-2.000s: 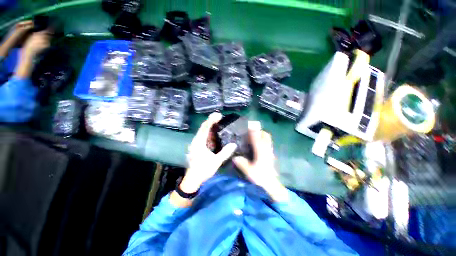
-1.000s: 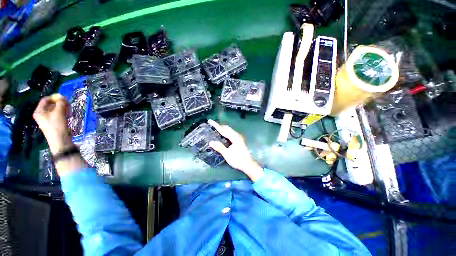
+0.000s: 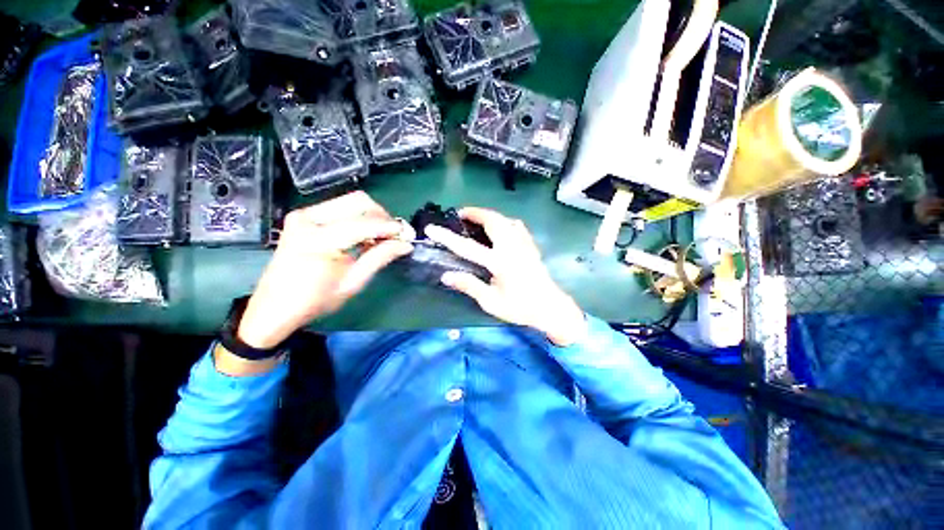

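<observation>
A dark trail camera unit (image 3: 443, 263) is held low over the bench in front of me, tilted. My right hand (image 3: 509, 271) grips it from the right, with the thumb below and fingers on top. My left hand (image 3: 336, 257) is at the unit's left end. Its thumb and index finger are pinched around a tiny silvery pin (image 3: 408, 233) against the unit. The exact shape of the pin is too small to tell. The blue parts bin (image 3: 23, 166) with silvery pieces lies at the far left.
Several patterned dark units (image 3: 223, 192) lie behind and left of my hands. A clear plastic bag (image 3: 88, 248) lies below the bin. The white tape dispenser (image 3: 621, 114) stands right, with a yellowish roll (image 3: 761, 145) beside it. Wire mesh (image 3: 869, 238) is at far right.
My left hand has come back from the blue bin to the unit. My right hand still holds the unit, now tilted differently. The view has shifted closer over the bench.
</observation>
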